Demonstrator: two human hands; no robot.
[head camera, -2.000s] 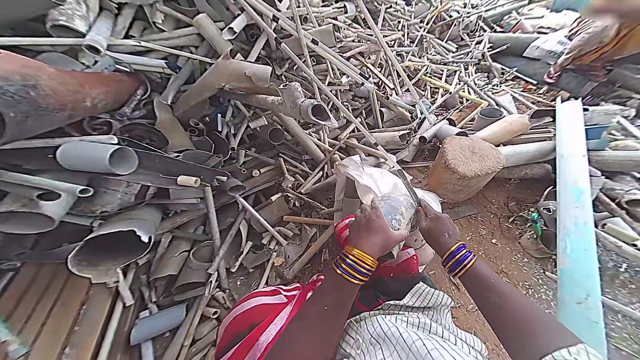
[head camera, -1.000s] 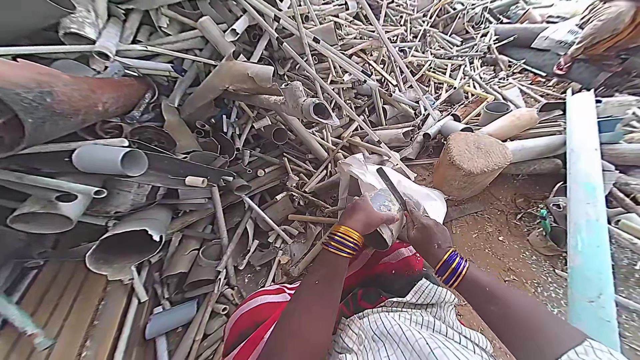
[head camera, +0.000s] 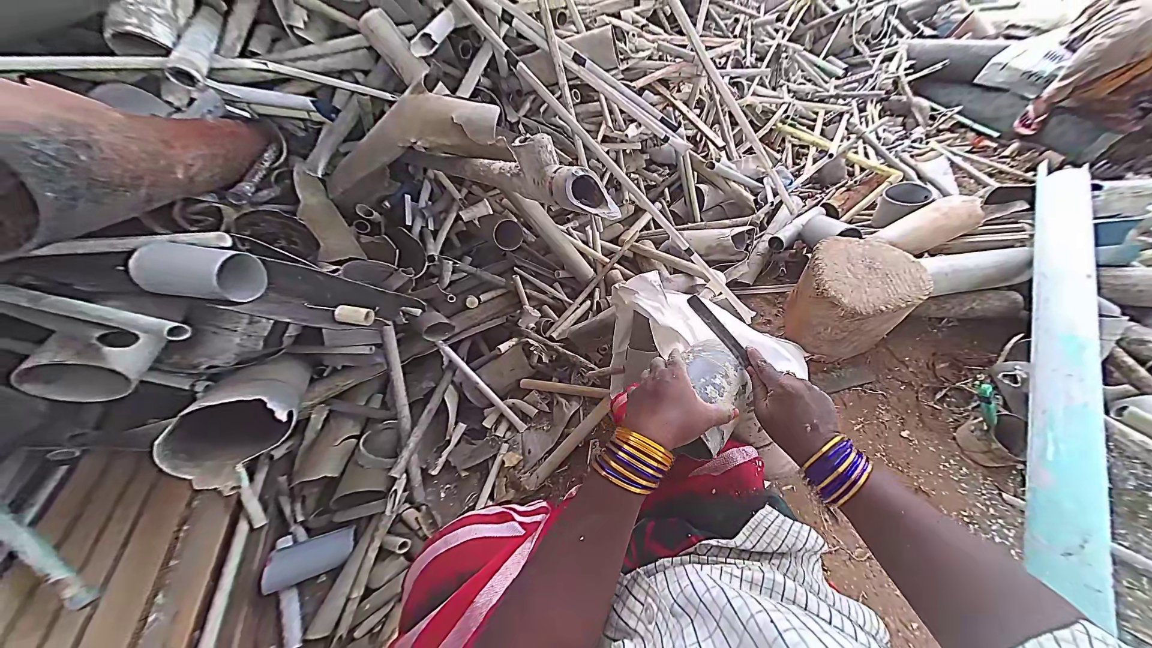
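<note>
My left hand (head camera: 670, 405) grips a short grey piece of pipe (head camera: 715, 373) with a pale, crusty surface, low in front of me. In my right hand (head camera: 792, 405) is a dark flat blade (head camera: 718, 326), its far end pointing up and left across the top of the pipe piece. Its handle is hidden in my fingers. Under and behind both lies a white sheet or sack (head camera: 661, 310). Bangles circle both wrists, and red and striped cloth covers my lap.
Scrap pipes (head camera: 558, 189) are heaped ahead and to the left. A wooden block (head camera: 855, 292) stands on bare soil right of my hands, beside a long pale-blue length (head camera: 1062, 387). Wooden slats (head camera: 135, 558) lie lower left. Part of another person (head camera: 1102, 72) shows upper right.
The blade, raised more steeply a second ago, now lies lower across the pipe piece. My left hand has shifted its hold on the piece.
</note>
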